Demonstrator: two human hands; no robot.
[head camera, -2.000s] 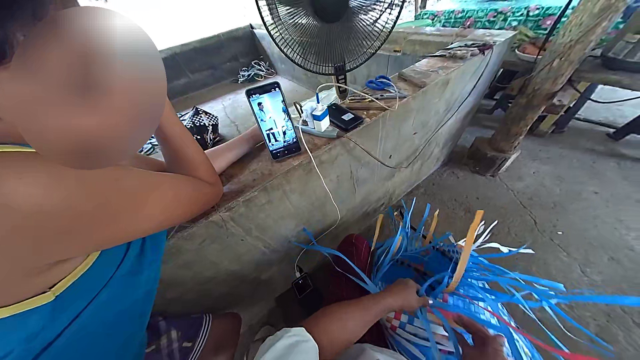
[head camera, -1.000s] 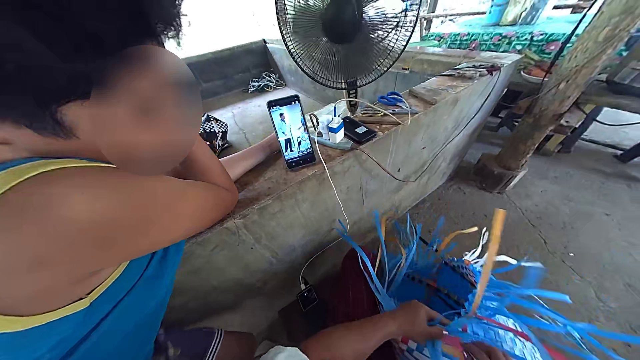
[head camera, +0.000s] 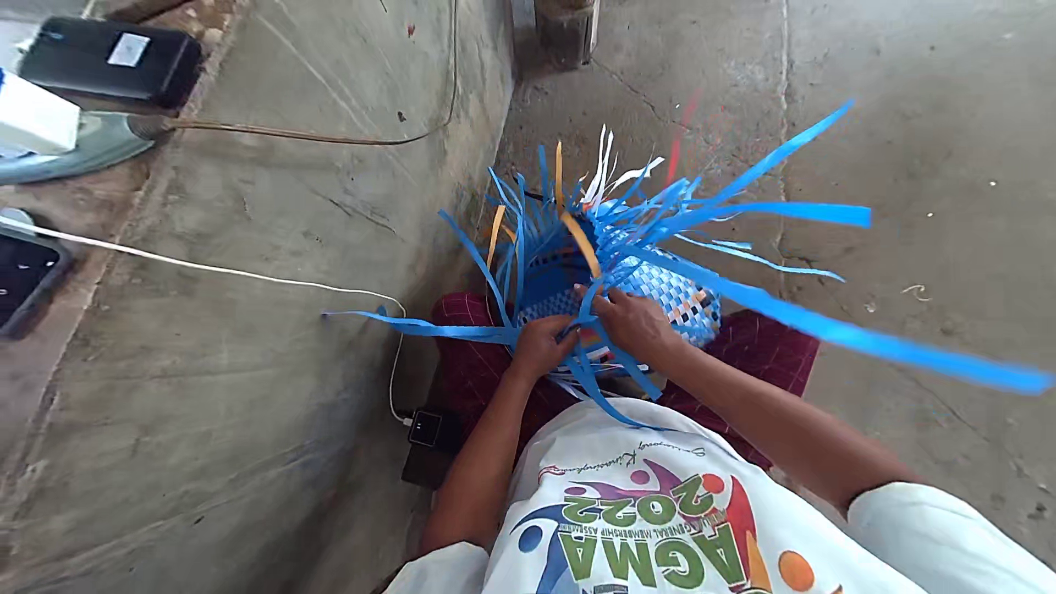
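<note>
A basket woven from blue, white, black and orange plastic strips rests between my knees, with long loose strip ends spreading from its rim. My left hand pinches blue strips at the rim edge nearest my body. Close on its right, my right hand has its fingers on a blue strip at the same rim. One long blue strip reaches far to the right, and another extends left toward the wall. Orange strips stand up near the opening. The fingertips are partly covered by strips.
A concrete wall runs along the left, its ledge holding a phone, a black device and a white adapter. A white cable hangs down to a small black device beside my left leg. Concrete floor lies to the right.
The view has swung down and right, so the fan and the person on the left are out of it. Both hands stay at the basket rim among the blue strips.
</note>
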